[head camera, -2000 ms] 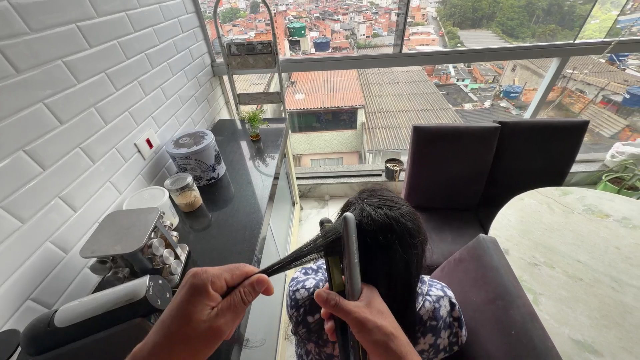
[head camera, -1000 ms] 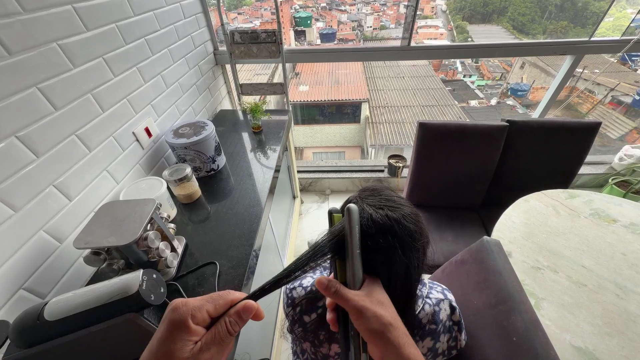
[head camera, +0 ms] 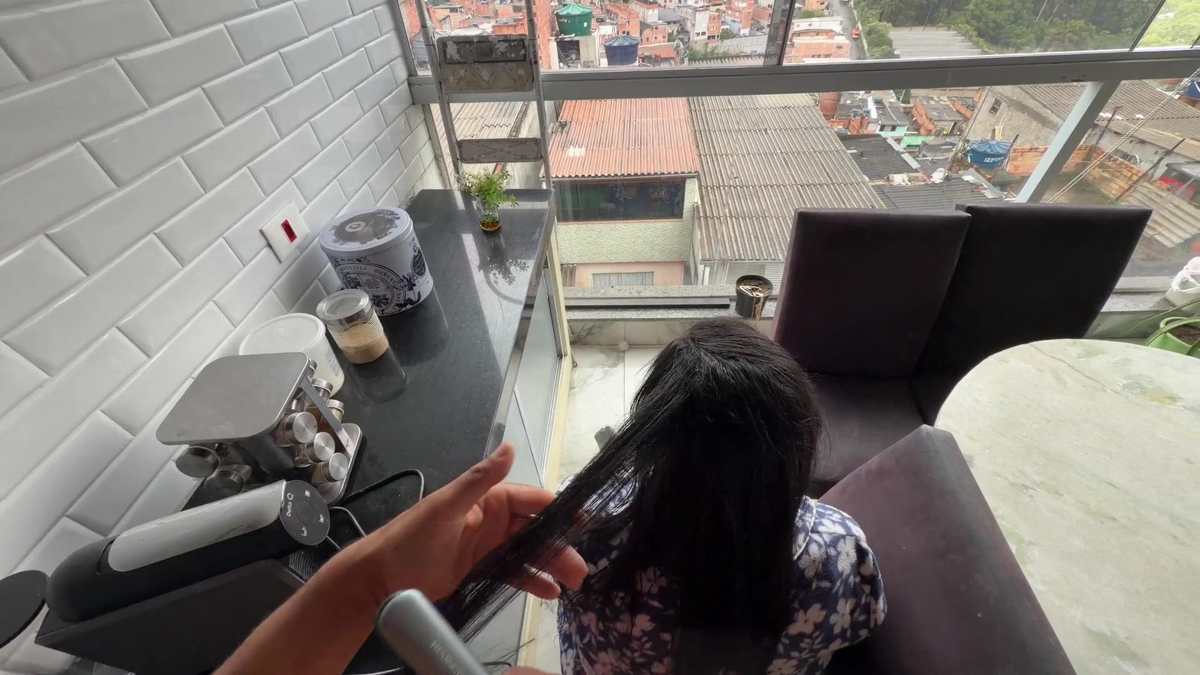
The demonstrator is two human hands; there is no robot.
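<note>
A person with long black hair (head camera: 722, 450) sits with their back to me, in a blue floral top (head camera: 839, 572). My left hand (head camera: 469, 539) is spread, thumb up, and a lock of the hair lies across its fingers, drawn out to the left of the head. Just below that hand, at the bottom edge, a grey hair straightener (head camera: 427, 633) shows its rounded end close to the lock. Of my right hand (head camera: 527, 670) only a sliver shows at the bottom edge by the straightener; its fingers are hidden.
On the black counter (head camera: 450, 356) stand a spice rack (head camera: 248, 398), a glass jar (head camera: 354, 326), a decorated tin (head camera: 377, 258), a small plant (head camera: 488, 197) and a coffee machine (head camera: 187, 539). Dark chairs (head camera: 867, 291) and a round marble table (head camera: 1087, 469) are at right; a ladder (head camera: 486, 94) leans behind.
The straightener was around the lock near the head; now it is low at the bottom edge, off the head. My left hand has loosened from its pinch on the lock, and my right hand has dropped almost out of view.
</note>
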